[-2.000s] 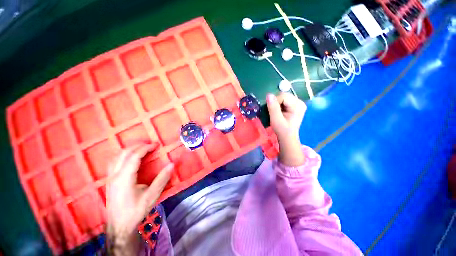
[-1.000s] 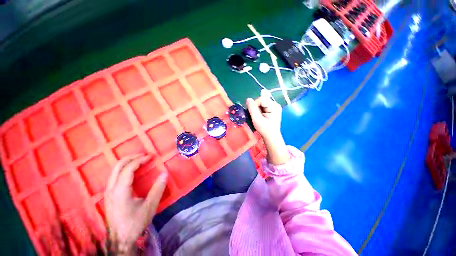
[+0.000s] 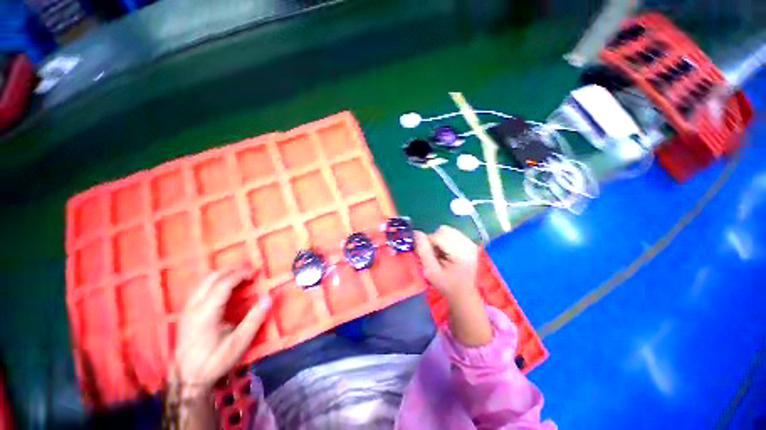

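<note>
A large red-orange sorting tray (image 3: pixel 201 201) with square pockets lies before me, tilted in view. Three round watch heads lie in a slanting row on its right part: one (image 3: pixel 309 269) nearest the middle, one (image 3: pixel 359 251) beside it, and one (image 3: pixel 401 234) at the right edge. My right hand (image 3: pixel 452 262) is beside the right watch, fingers curled; whether it grips that watch is unclear. My left hand (image 3: pixel 217 323) rests over the lower pockets, thumb and fingers apart, with no object seen in it. The picture is slightly blurred.
Beyond the tray's right edge are white charging pucks (image 3: pixel 464 162), two watch heads (image 3: pixel 418 151), yellow tape line (image 3: pixel 483 147), a black unit (image 3: pixel 522 141) and a white charger box (image 3: pixel 606 112). A red tray of dark items (image 3: pixel 668 67) stands far right. Another red tray (image 3: pixel 508 323) is below my right hand.
The view has shifted, so the bench things sit lower in the picture. More of the red tray under my right arm shows. Both hands keep about the same places by the large tray.
</note>
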